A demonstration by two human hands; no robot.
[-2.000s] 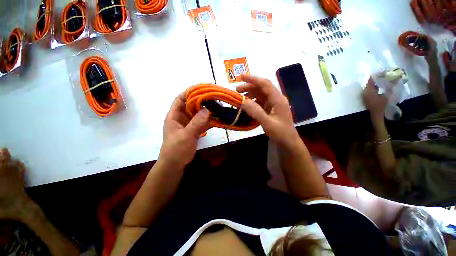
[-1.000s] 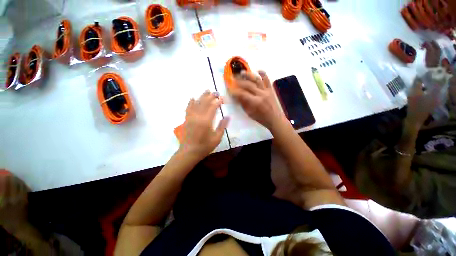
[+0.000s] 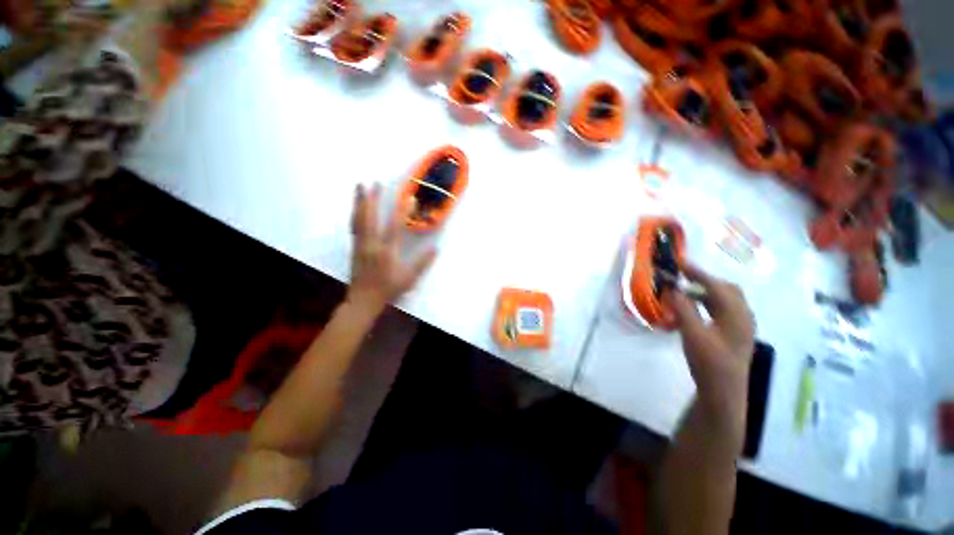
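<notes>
My right hand (image 3: 713,324) has its fingers on the near end of a coiled orange cable (image 3: 657,266) with black plugs, at the table's seam. A shiny edge shows along its left side. My left hand (image 3: 383,251) is open with fingers spread, just left of a bagged cable (image 3: 434,188) with a pale band; contact is unclear. A small orange QR card (image 3: 523,320) lies near the table's front edge between my hands. The frame is somewhat blurred.
A row of bagged cables (image 3: 534,102) lies at the back. A heap of coiled cables (image 3: 795,99) fills the back right. A phone (image 3: 757,400) and a yellow-green stick (image 3: 804,394) lie at right. A person in patterned clothing (image 3: 73,251) is at left.
The view has swung left. The held coil was put down on the table and my hands have separated. My left hand has moved toward the lone bagged cable. The QR card now shows uncovered.
</notes>
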